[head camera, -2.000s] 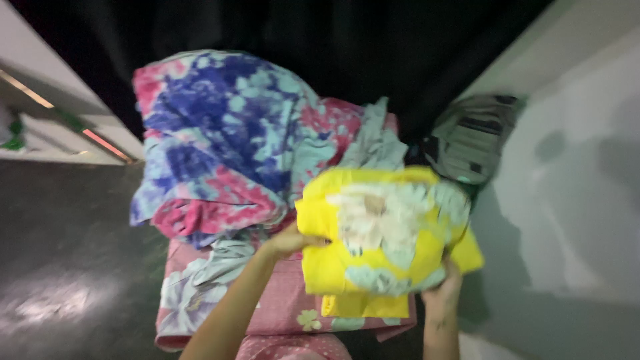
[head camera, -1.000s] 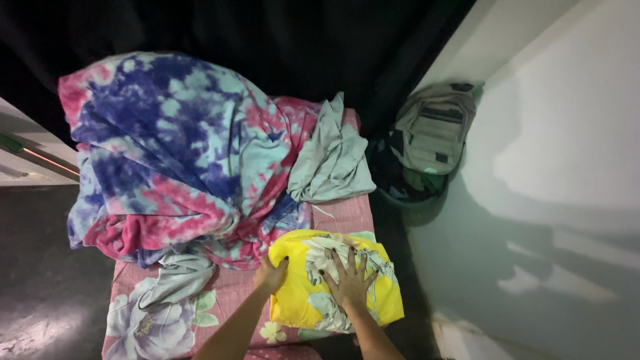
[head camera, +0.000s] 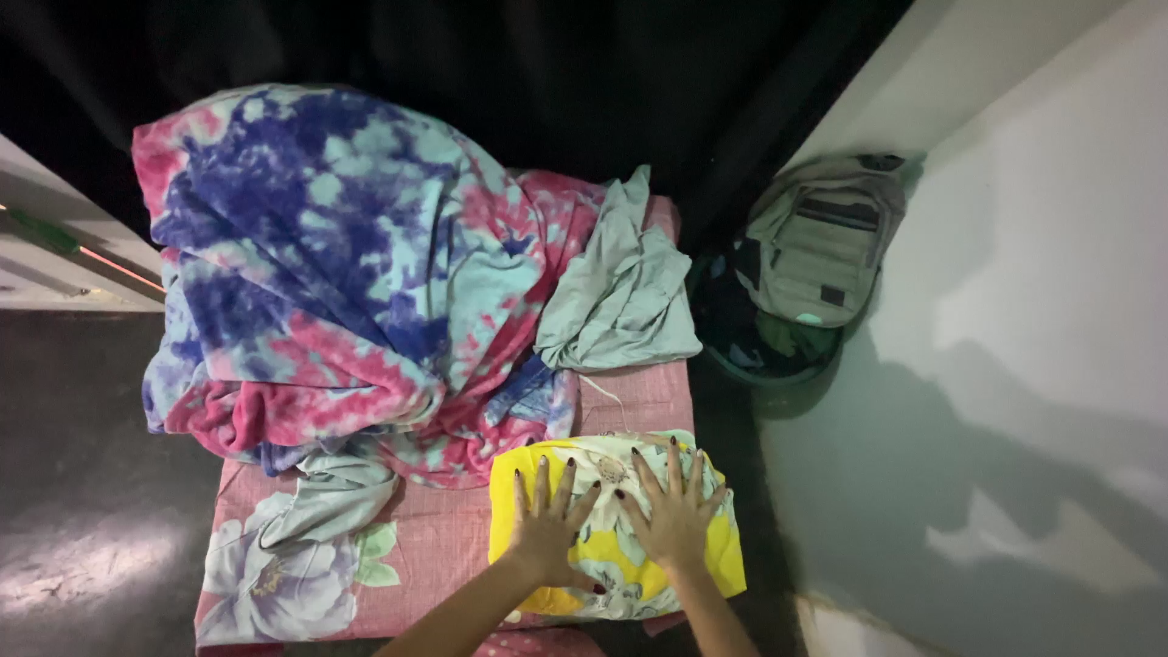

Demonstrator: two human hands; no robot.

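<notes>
A folded yellow cloth with white and grey flowers (head camera: pixel 602 547) lies at the near right edge of a pink floral-covered surface (head camera: pixel 447 547). Both palms rest flat on it with fingers spread: my left hand (head camera: pixel 547 538) on its left half, my right hand (head camera: pixel 675 520) on its right half. Neither hand grips it. Beyond the cloth, a rumpled pale grey-green cloth (head camera: pixel 620 301) sits at the right edge. A large tie-dye blanket in blue, pink and aqua (head camera: pixel 338 246) is heaped at the left and back.
Another grey cloth piece (head camera: pixel 333 497) pokes out below the blanket. On the right, a grey-green backpack (head camera: pixel 821 246) rests on a dark round basket or tub (head camera: pixel 776 374) against the pale wall (head camera: pixel 1031 319). A black curtain (head camera: pixel 547 82) hangs behind the covered surface.
The yellow cloth, held up in both hands two seconds ago, now lies on the pink surface. My left hand has moved from its left edge onto its top, fingers spread.
</notes>
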